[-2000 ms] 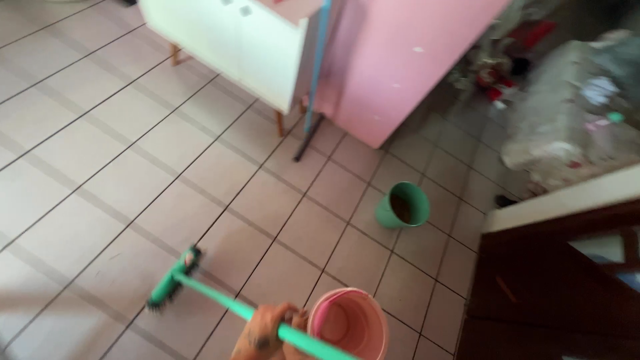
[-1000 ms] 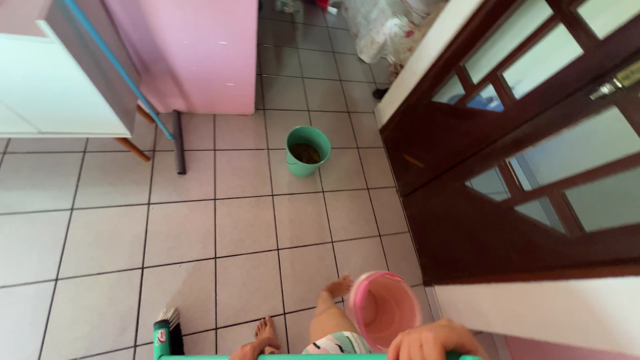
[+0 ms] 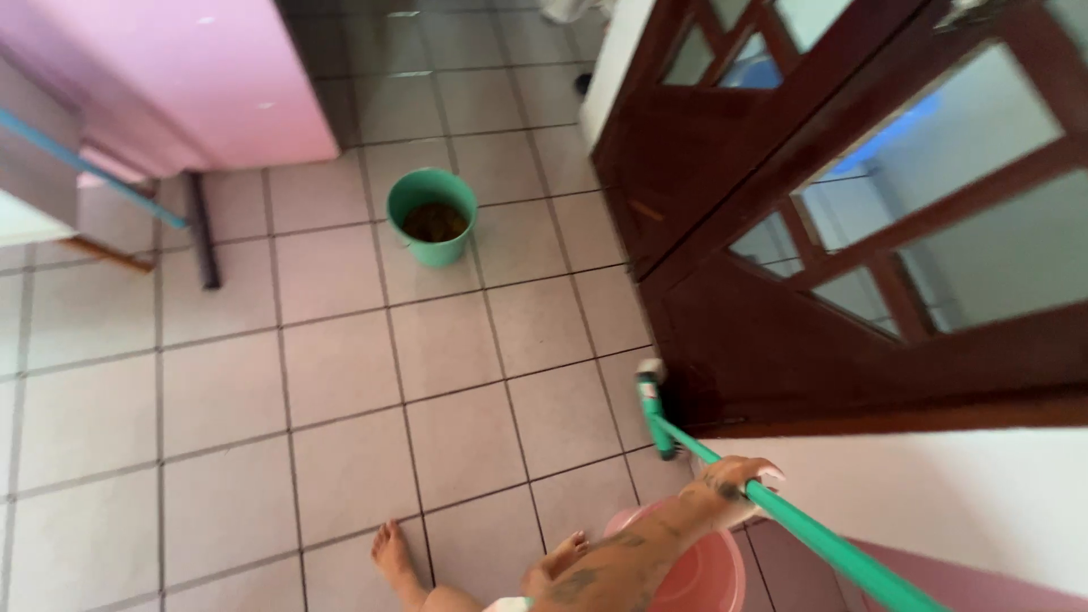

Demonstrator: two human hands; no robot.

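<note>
My left hand [image 3: 735, 489] is closed around the green handle of a broom [image 3: 820, 537]. The tattooed forearm reaches up from the bottom middle. The broom's green head [image 3: 656, 416] rests at the foot of the dark wooden door, just left of its lower corner. The handle runs out of view at the lower right; my right hand is not visible. Under my left forearm is a pink bucket [image 3: 710, 569], partly hidden. A green bucket [image 3: 435, 246] holding something brownish stands farther forward on the tiles.
A dark wooden door with glass panes [image 3: 765, 357] stands at right, beside a white wall [image 3: 960, 484]. At upper left are a pink panel [image 3: 246, 93], a blue pole [image 3: 85, 166] with a dark bar [image 3: 201, 234] at its base, and a wooden furniture leg [image 3: 110, 253]. My bare feet [image 3: 391, 552] are below.
The broom head has moved from the left side of the floor to the door at right. My right hand, on the handle one second ago, has left the view. The view has shifted.
</note>
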